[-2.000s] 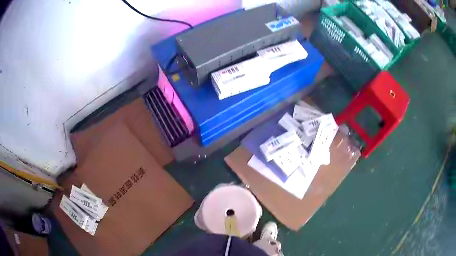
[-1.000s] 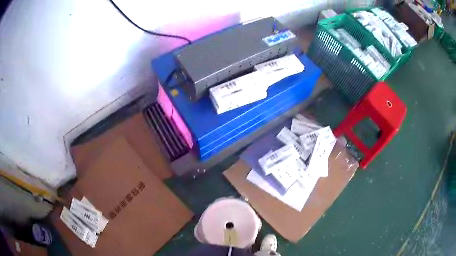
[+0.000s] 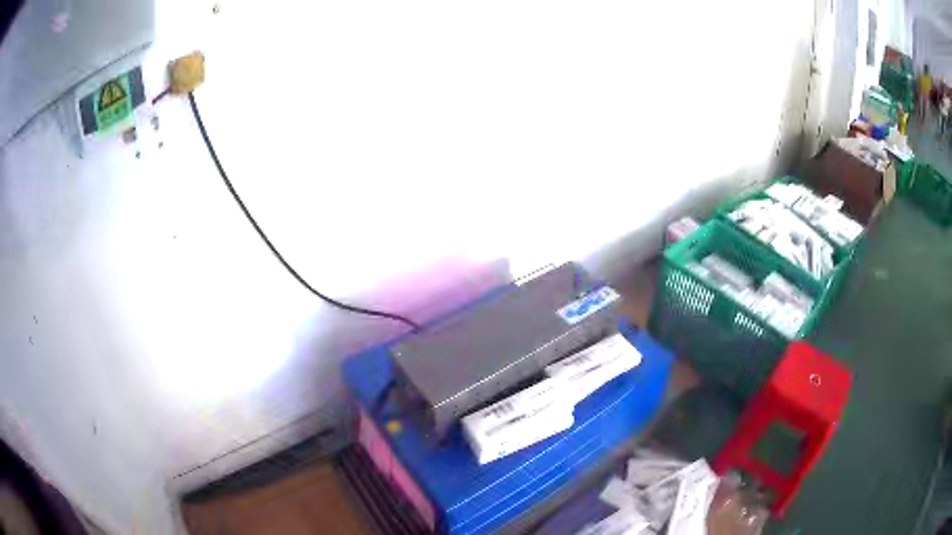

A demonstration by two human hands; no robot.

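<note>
No hand is in view. White product cartons (image 3: 522, 415) with black print lie in a row on the blue bench machine (image 3: 616, 408), along the front of a long dark-grey metal box (image 3: 501, 334) with a small blue label. More white cartons (image 3: 684, 502) lie loose at the bottom edge, partly cut off. The machine's left side is pink, with dark parallel bars (image 3: 365, 491) beside it.
Green slatted crates (image 3: 689, 287) full of white cartons stand along the wall at the right. A red stool (image 3: 809, 387) stands before them. A black cable (image 3: 251, 219) runs up to a yellow socket box (image 3: 188, 73). Brown cardboard (image 3: 271, 507) lies at bottom left. Small, blurred people show far right.
The view has tilted up: the machine, crates and stool sit lower, and more wall, the socket box and a warning sign show. The round stool and the cartons at left have left the picture.
</note>
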